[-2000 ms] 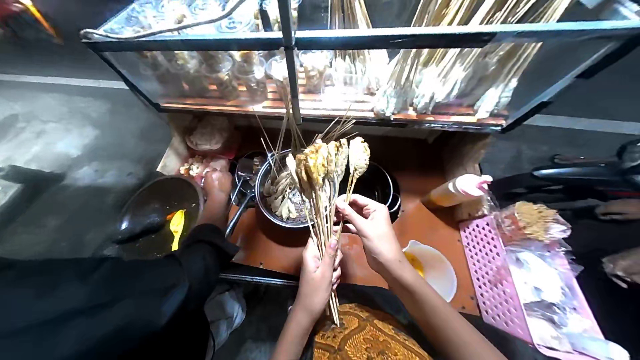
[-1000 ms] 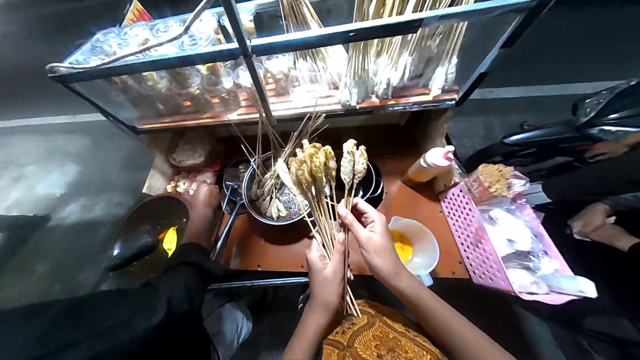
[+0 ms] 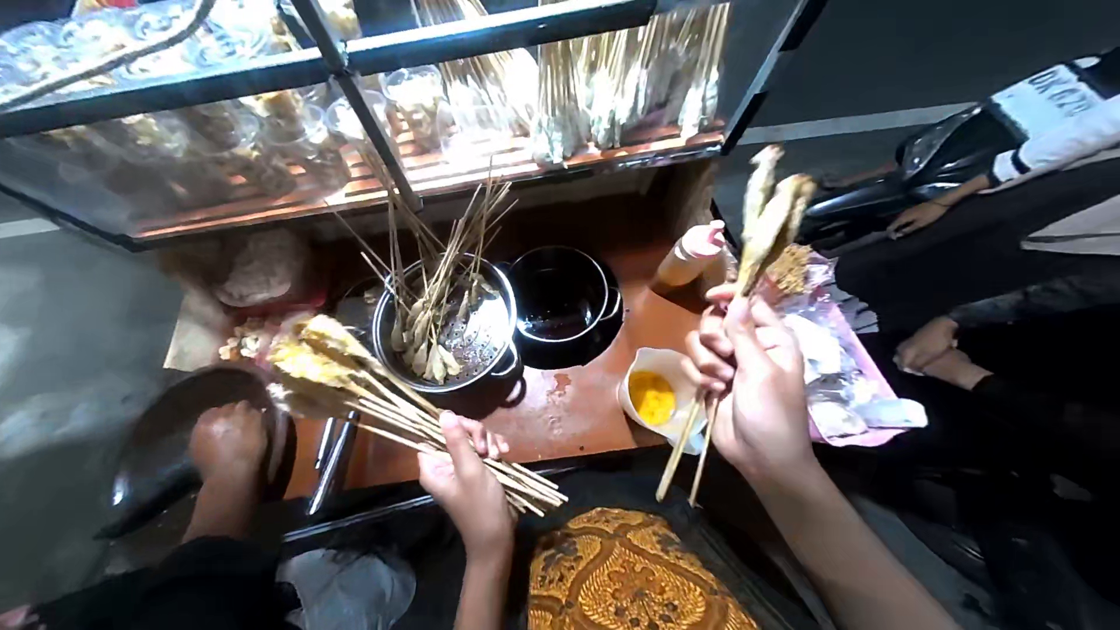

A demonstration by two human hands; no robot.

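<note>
My left hand [image 3: 472, 477] grips a bundle of bamboo skewers with coated food [image 3: 328, 359] on their ends, tilted to the left near a co-worker's hand [image 3: 229, 442]. In my right hand [image 3: 748, 385] are a few food skewers [image 3: 772, 219], held upright at the right, apart from the bundle. Between my hands, a perforated steamer pot [image 3: 503, 350] holds more skewers [image 3: 429, 328]. Beside it stands a dark pot [image 3: 560, 302]. A white plastic jug [image 3: 632, 385] with yellow liquid, seemingly beaten egg, is left of my right wrist.
A glass display case [image 3: 420, 188] with cups and skewers spans the back. A squeeze bottle [image 3: 691, 254] stands right of the pots. A dark wok [image 3: 149, 437] lies left, tongs [image 3: 334, 464] nearby. A pink basket [image 3: 862, 354] with plastic bags is at right, near people and a motorcycle [image 3: 941, 144].
My hands have moved apart: the left has swung its bundle leftward, and the right has lifted a few skewers away to the right. The co-worker's hand has moved to the wok.
</note>
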